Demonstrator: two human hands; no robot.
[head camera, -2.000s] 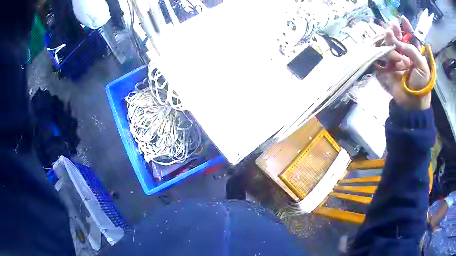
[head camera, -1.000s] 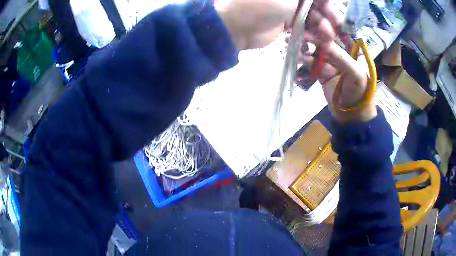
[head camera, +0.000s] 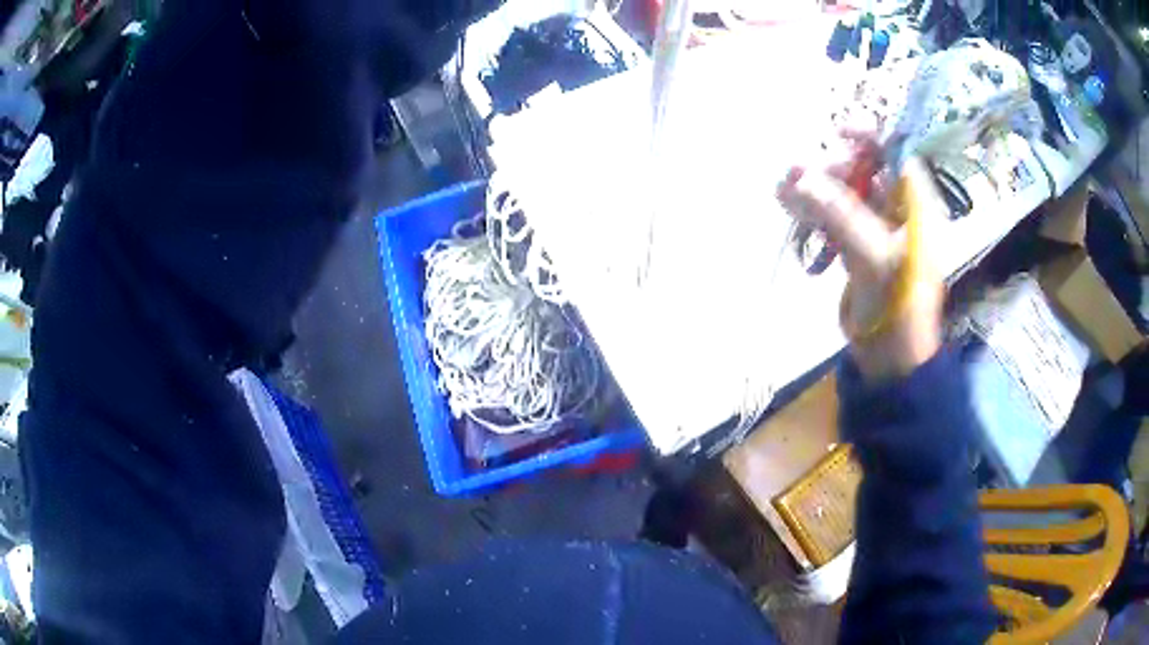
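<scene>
My right hand (head camera: 888, 271) is over the white table (head camera: 605, 214), blurred. It carries the scissors, whose yellow-orange handle (head camera: 910, 246) loops round the hand; the red-orange part is by the fingers and the blades are not clear. Pale strips (head camera: 658, 139) hang down from the top edge of the picture over the table. My left arm rises at the upper left, and my left hand is out of the picture, so its hold on the strips does not show. A tangled pile of cream strips (head camera: 510, 340) lies in the blue crate (head camera: 441, 473), with loops over the table edge.
The yellow-orange chair (head camera: 1084, 561) is at the lower right, its seat partly behind my sleeve. A strip bundle (head camera: 1040, 353) lies beyond it. Black-handled scissors (head camera: 954, 195) and a clear plastic bag (head camera: 977, 88) are on the far right of the table. A blue basket (head camera: 321, 491) stands lower left.
My left hand came in, met the strips by my right hand, and has now gone out past the top. My right hand has moved left and down from its first place. The view has shifted.
</scene>
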